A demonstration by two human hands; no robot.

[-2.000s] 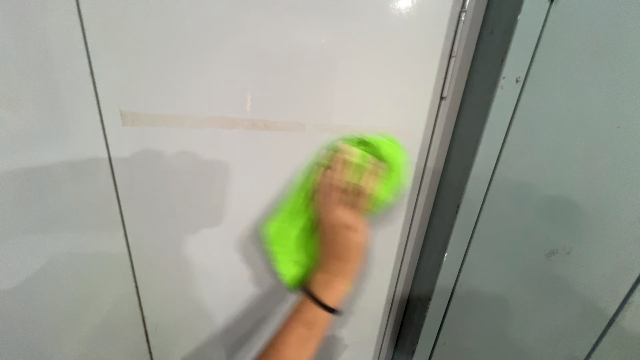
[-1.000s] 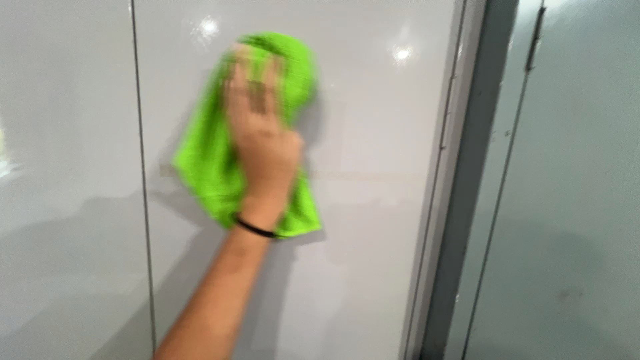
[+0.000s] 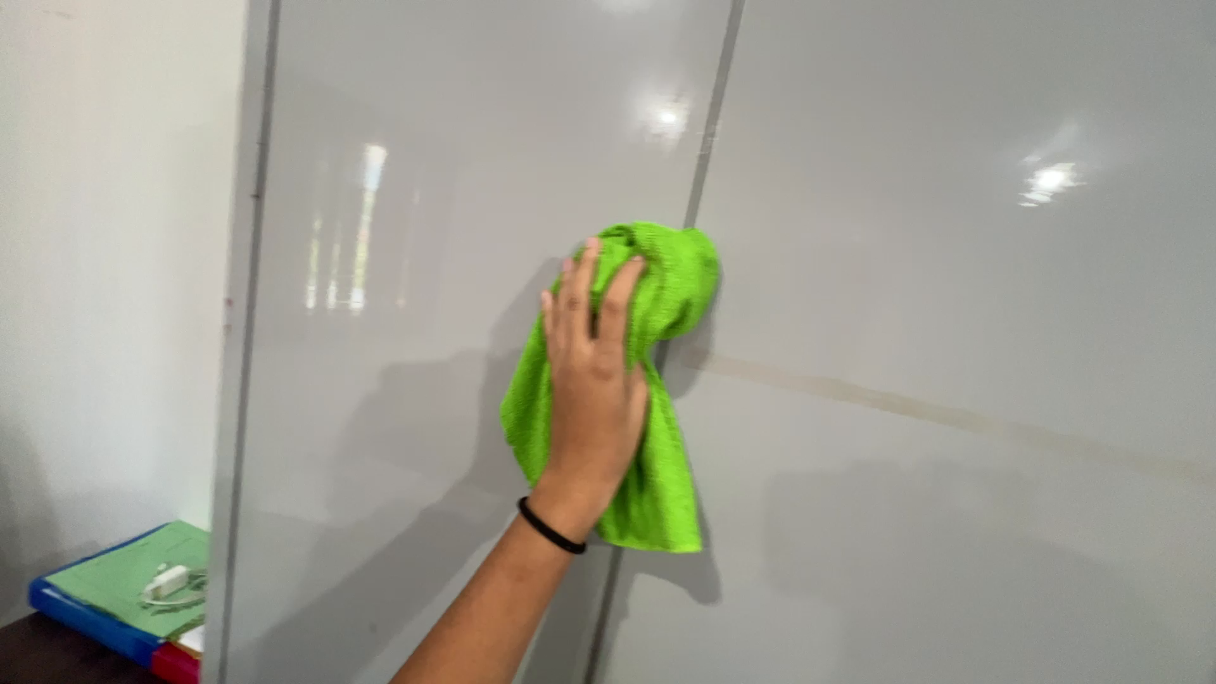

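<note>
My left hand (image 3: 594, 399), with a black band (image 3: 551, 527) around its wrist, presses a bright green cloth (image 3: 674, 275) against a glossy pale panel (image 3: 408, 399). The cloth is bunched under and around the fingers, and its loose lower part hangs beneath the hand. It lies across the dark seam (image 3: 714, 114) between two panels, hiding part of that seam. Right of the cloth, a faint beige strip or mark (image 3: 883, 399) runs across the right panel (image 3: 950, 589), sloping down to the right. My right hand is out of view.
At the far left, past the panel's metal edge (image 3: 249, 313), is a white wall (image 3: 114, 237). Below it, a blue binder (image 3: 95, 622), a green folder or sheet (image 3: 114, 579) and a white cable with a plug (image 3: 169, 581) rest on a dark surface (image 3: 57, 655).
My left hand has moved the cloth leftward from the panel right of the seam onto the seam itself. The view has swung left, bringing in the white wall and the binder.
</note>
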